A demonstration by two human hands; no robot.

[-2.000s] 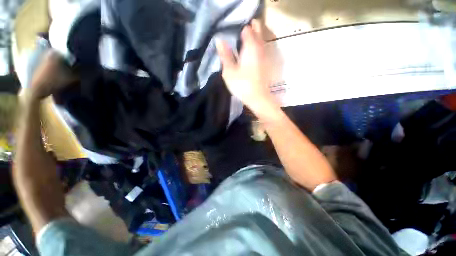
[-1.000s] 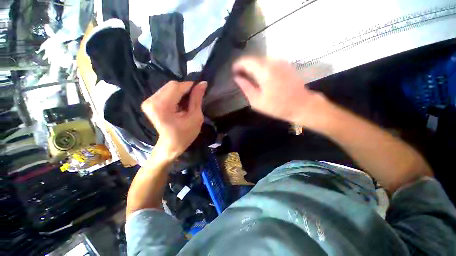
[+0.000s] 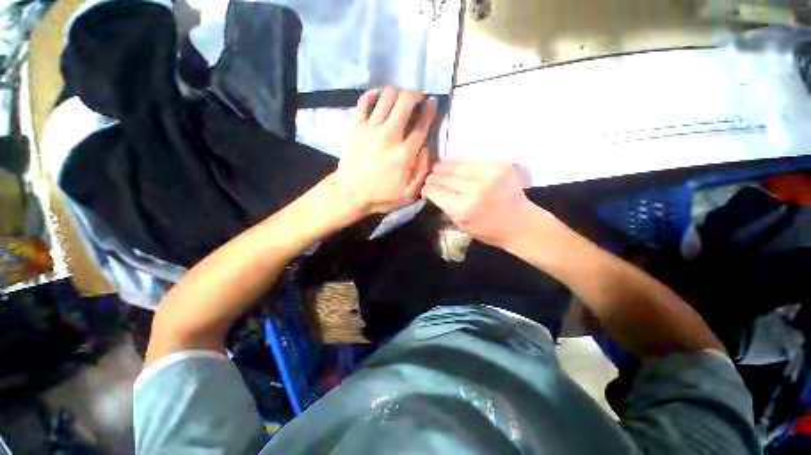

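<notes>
A black, grey and white garment (image 3: 213, 151) lies spread over the left part of the white machine table (image 3: 622, 115). My left hand (image 3: 387, 155) lies on the garment's right edge, fingers curled on the pale panel (image 3: 373, 53) with a dark stripe. My right hand (image 3: 476, 195) touches my left hand and pinches the garment's edge at the table's front. A small grey-white corner of cloth (image 3: 396, 219) hangs below my hands. The fingertips partly hide the pinched cloth.
The tan machine bed (image 3: 622, 25) runs along the back. A tan board (image 3: 44, 80) is at the left. Blue crates stand below the table at left (image 3: 286, 355) and right (image 3: 654, 213), with dark cloth around them.
The garment now lies flatter, with its pale panel spread out. My left hand has moved right onto that panel, and my right hand has come down beside it at the edge.
</notes>
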